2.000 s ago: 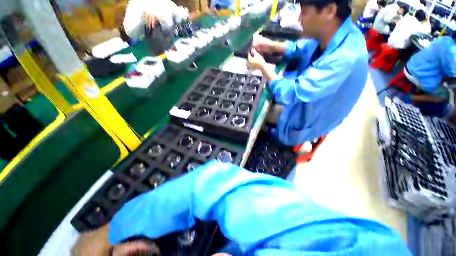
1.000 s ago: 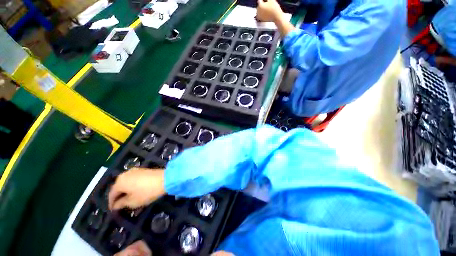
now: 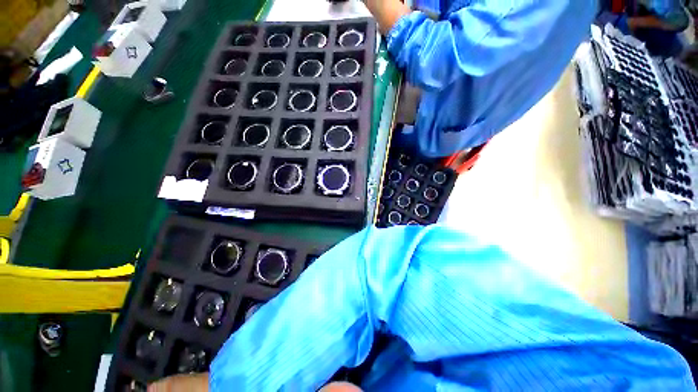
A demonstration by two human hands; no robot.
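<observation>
A black foam tray [image 3: 191, 264] lies in front of me at the lower left, with round watch-like units in its pockets, such as the silver-rimmed one near its top [image 3: 272, 266]. Its top left pocket is empty. My right arm in a blue sleeve crosses over the tray and hides much of it. My right hand [image 3: 180, 383] is at the bottom edge over the tray's lower part, mostly cut off, so its fingers do not show. My left hand is not in view. A small patch of skin at the bottom middle is too cut off to tell.
A second foam tray [image 3: 289, 205] full of round units lies beyond mine, with white slips. White boxes [image 3: 60, 164] and loose units [image 3: 50, 338] lie on the green belt at left, beside a yellow post [image 3: 61, 289]. A person in blue [image 3: 459, 76] sits beyond. Stacked trays [image 3: 635, 130] stand right.
The view has turned and moved, so the trays sit further left. My right hand, seen over the tray a second ago, is now mostly below the bottom edge; my left fingertips have left the picture.
</observation>
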